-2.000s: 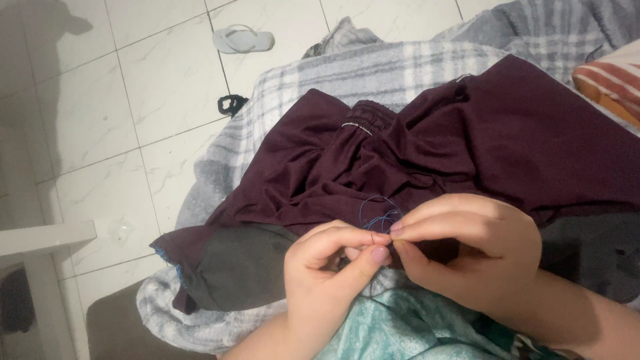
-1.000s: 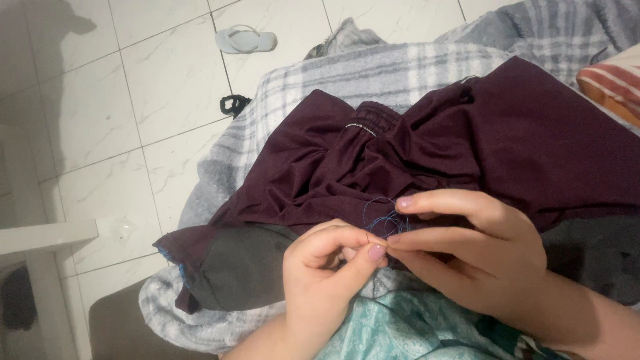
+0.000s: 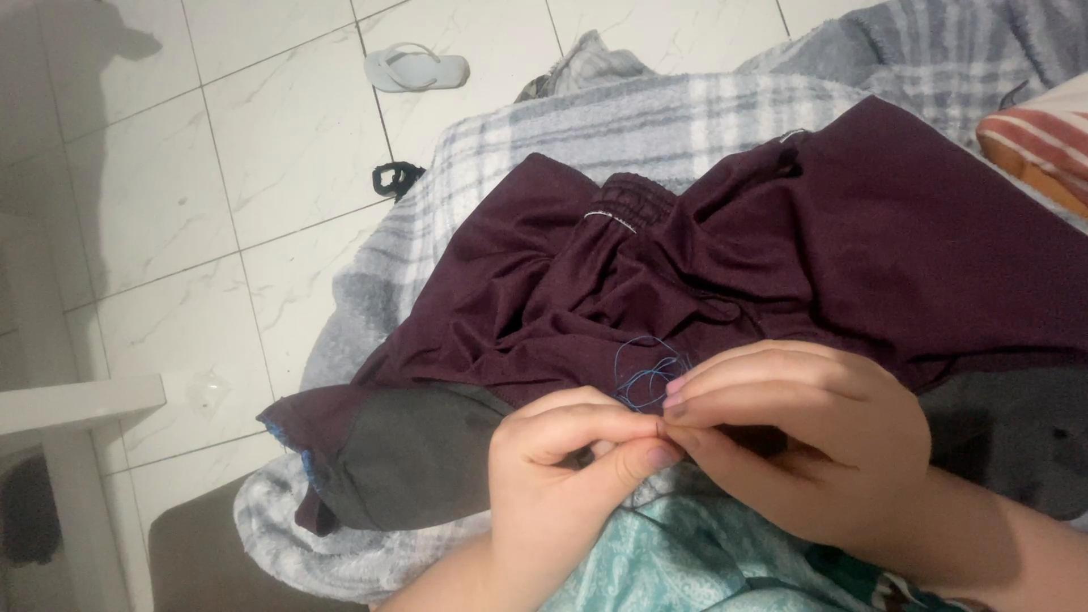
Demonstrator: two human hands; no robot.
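Observation:
Thumb and forefinger of my left hand [image 3: 569,476] are pinched together, meeting the pinched fingertips of my right hand [image 3: 799,433]. Between the tips runs a fine strand; a needle cannot be made out. Loose loops of blue thread [image 3: 650,374] rise just above the fingertips. Behind both hands spreads a dark maroon garment [image 3: 663,280] with a gathered elastic part [image 3: 633,200] and a grey section [image 3: 416,459] at lower left. Blue stitching or fraying shows along its left edge. Teal patterned cloth [image 3: 663,561] lies below my hands.
A grey and white plaid blanket [image 3: 586,119] lies under the garment. On the tiled floor are a flip-flop [image 3: 416,68] and a black hair tie or similar loop [image 3: 397,179]. White furniture parts [image 3: 81,404] stand at left, and a red-striped cushion or cloth [image 3: 1041,136] is at right.
My right forefinger was raised apart from the thumb one second ago; now the right fingers are back close together at the left fingertips. The thread loops have shifted shape.

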